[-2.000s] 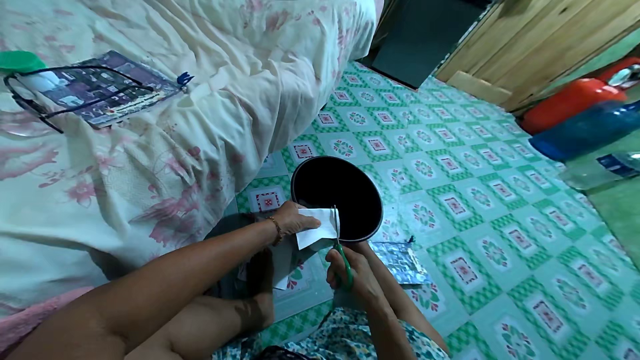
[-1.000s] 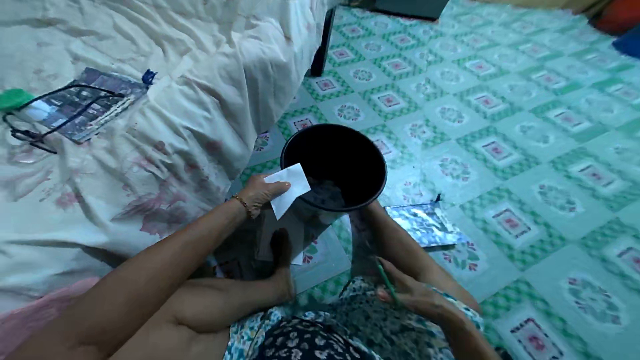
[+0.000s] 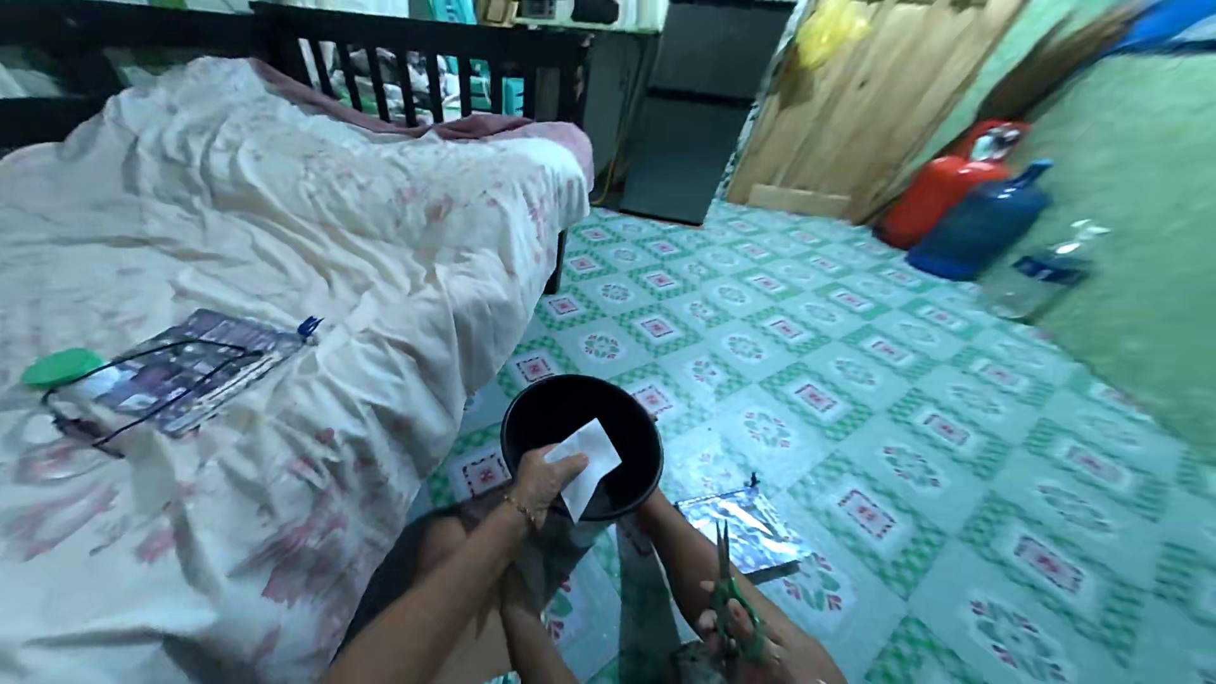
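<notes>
A piece of white paper point(image 3: 591, 463) is pinched between the thumb and fingers of my left hand point(image 3: 543, 483), over the near side of a round black bin point(image 3: 654, 446). The bin stands on the floor between my legs, its inside dark. My right hand point(image 3: 750, 632), lower and to the right, is closed around green-handled scissors point(image 3: 724, 579). Their blades point away from me, nearly together and apart from the paper.
A bed with a floral sheet point(image 3: 380, 285) fills the left; a patterned pouch point(image 3: 214, 356), black cord and green lid point(image 3: 63, 368) lie on it. A shiny packet point(image 3: 741, 530) lies right of the bin. A red gas cylinder point(image 3: 940, 195) and blue water jug point(image 3: 983, 223) stand by the wall.
Two seconds ago the scissors were at the paper; now my right hand holds them apart, lower and to the right. The paper stays in my left hand. The view has tilted up since one second ago.
</notes>
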